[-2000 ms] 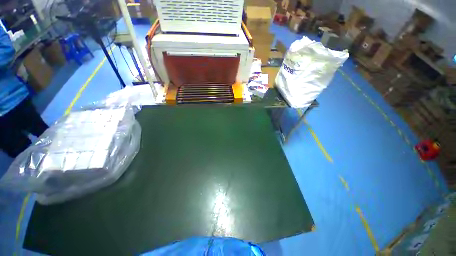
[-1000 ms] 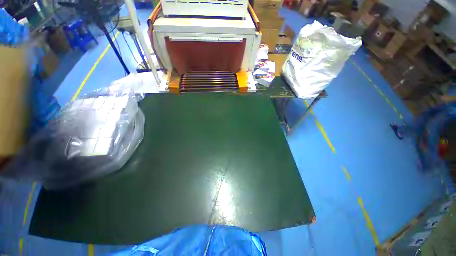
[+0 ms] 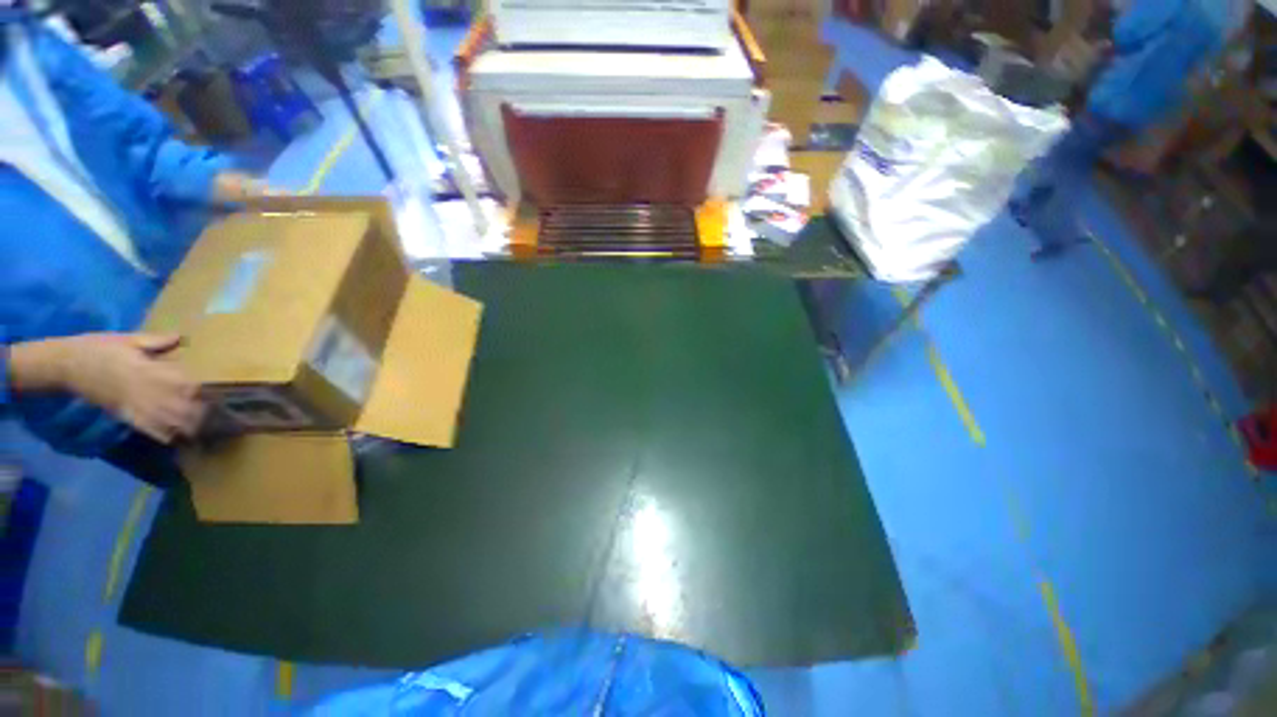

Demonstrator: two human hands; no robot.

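Observation:
A brown shipping carton point(image 3: 266, 301) with a white label is at the left end of the dark green-topped table point(image 3: 672, 420). Its open flaps hang downward and outward over the table. Another person in a blue smock holds it with both hands, one on the near left side and one at the back. The bagged stack of boxes is hidden; only a bit of clear plastic shows beside the carton. Neither of my hands is in the picture; only my blue smock shows at the bottom edge.
The shrink tunnel point(image 3: 611, 91) with its reddish-brown curtain point(image 3: 609, 157) and roller conveyor point(image 3: 616, 230) stands at the table's far edge. A white woven sack point(image 3: 938, 175) sits on a side stand to the right. Another person point(image 3: 1141, 70) is at the upper right, with piled cartons beyond.
The other person has brought the carton in from the left, over where the bagged stack lay. A second person has appeared and moved to the upper right. The view has shifted slightly.

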